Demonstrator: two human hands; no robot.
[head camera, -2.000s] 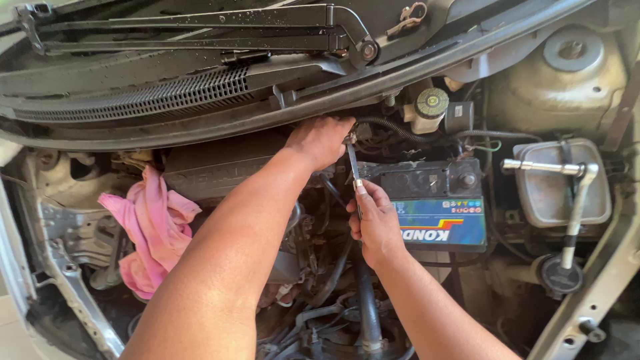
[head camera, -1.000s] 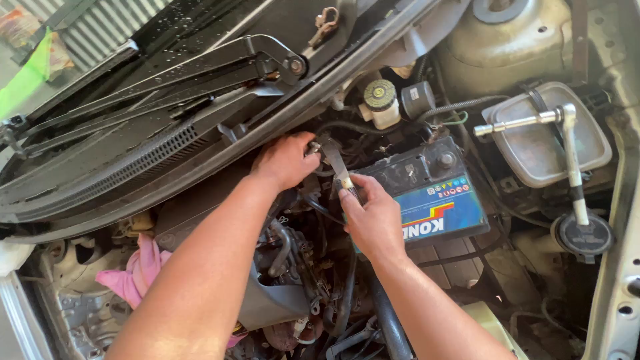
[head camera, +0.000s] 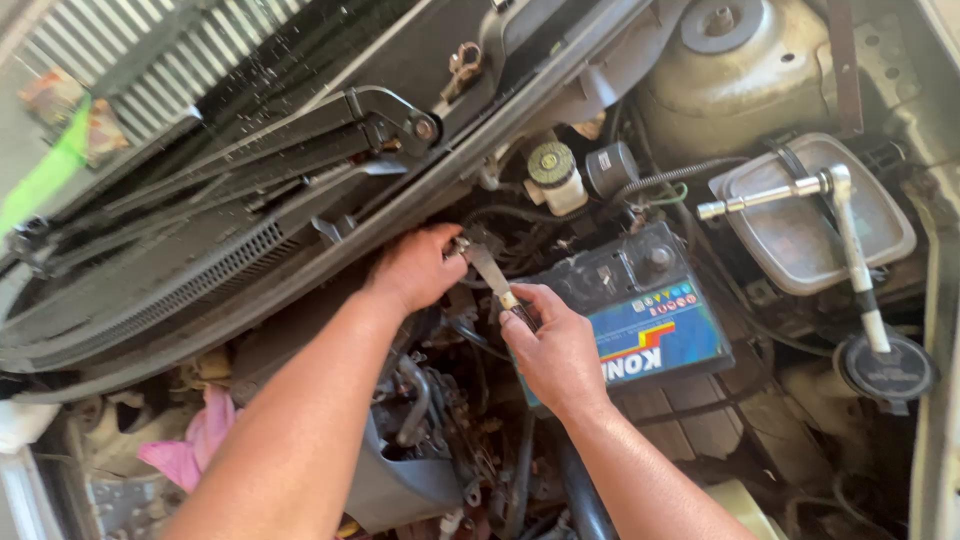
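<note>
My left hand (head camera: 424, 266) grips a small metal clamp (head camera: 460, 246), likely a battery cable terminal, below the cowl edge. In my right hand (head camera: 555, 345) is a knife (head camera: 491, 274) with a dark and pale handle; its wide blade points up and left, and its tip touches or lies right beside the clamp. The car battery (head camera: 660, 322), with a blue label, sits just right of my right hand, its top partly behind that hand. Whether the blade presses on the clamp cannot be told.
A ratchet with a socket extension (head camera: 844, 217) lies across a plastic container (head camera: 892, 225) and a black cap (head camera: 889, 371) at right. A fluid reservoir (head camera: 555, 176) stands above the battery. A pink cloth (head camera: 191, 446) lies lower left. The wiper arm (head camera: 352, 112) and cowl (head camera: 247, 277) border the upper left.
The view has tilted and come closer. Both hands keep their holds on the clamp and the knife; the blade's angle to the clamp differs slightly.
</note>
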